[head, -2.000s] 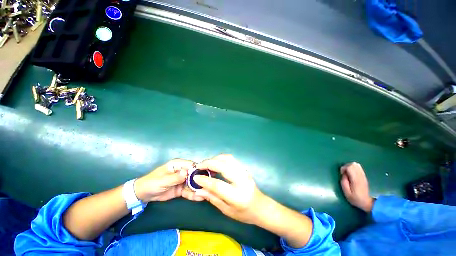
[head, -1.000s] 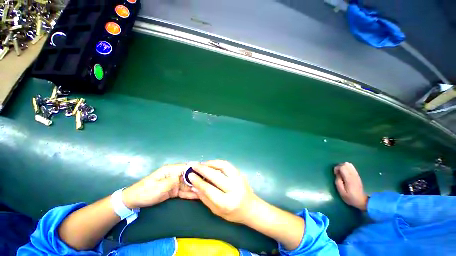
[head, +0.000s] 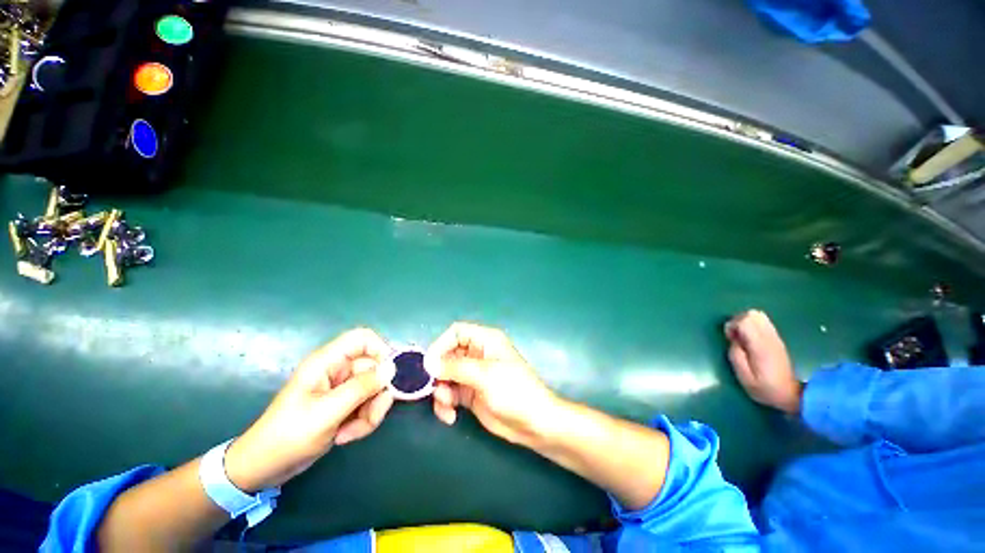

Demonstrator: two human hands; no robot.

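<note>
A small round unit (head: 410, 374) with a black centre and a pale rim is held up just above the green surface, its dark face towards me. My left hand (head: 324, 394) pinches its left edge between thumb and fingers. My right hand (head: 486, 378) pinches its right edge the same way. Fingertips cover both sides of the rim. A pale wrist strap (head: 220, 482) is on my left wrist.
A black compartment tray (head: 92, 119) with green, orange and blue discs is at upper left. Loose gold and silver parts (head: 81, 238) lie below it. Another person's hand (head: 763, 360) rests at right, near a small black tray (head: 909, 344).
My hands have moved apart to opposite edges of the round unit, and its black face is now uncovered. The view has shifted, so the tray sits further left.
</note>
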